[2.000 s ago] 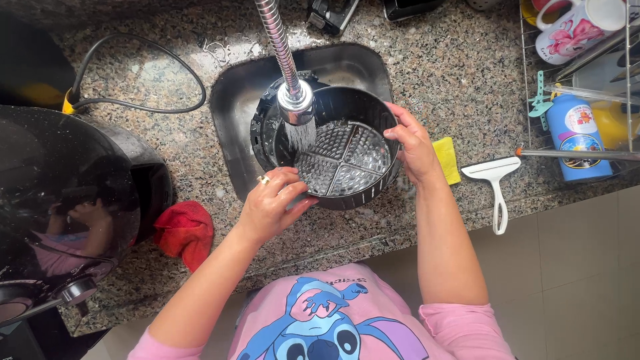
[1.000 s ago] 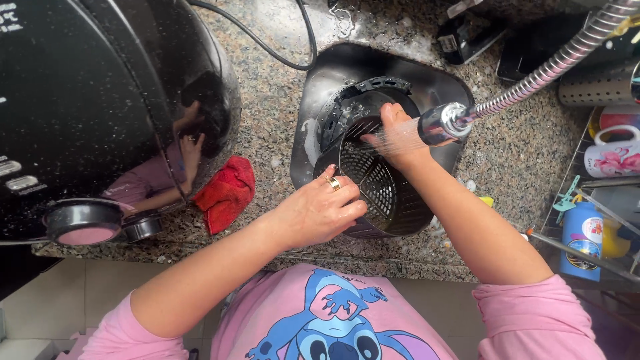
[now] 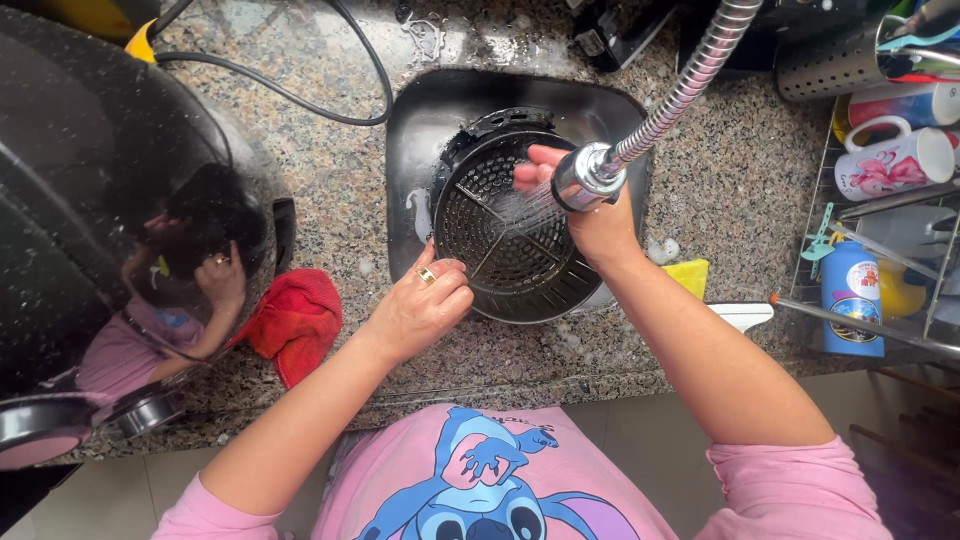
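A round black air fryer basket (image 3: 517, 255) with a perforated base is tilted over the black sink (image 3: 424, 97), and water sprays onto it from the chrome faucet head (image 3: 589, 176). At its lower left rim, my left hand (image 3: 427, 300) grips the wall between thumb and fingers. My right hand (image 3: 592, 202) is at the basket's upper right, its fingers apart in or beside the spray and partly hidden behind the faucet head; whether it holds anything is not clear. A second black ring-like part (image 3: 502, 124) shows behind the basket.
On the left stands a large glossy black appliance (image 3: 112, 187), with a red cloth (image 3: 296, 319) beside it. A black cable (image 3: 300, 86) loops above. To the right are a yellow cloth (image 3: 688, 276), a white squeegee (image 3: 742, 313) and a wire rack with a mug (image 3: 896, 161) and blue bottle (image 3: 853, 300).
Two seconds ago both hands were at the basket's rim; my right hand has since moved to the faucet spray. The faucet head now points from the right. The view has shifted.
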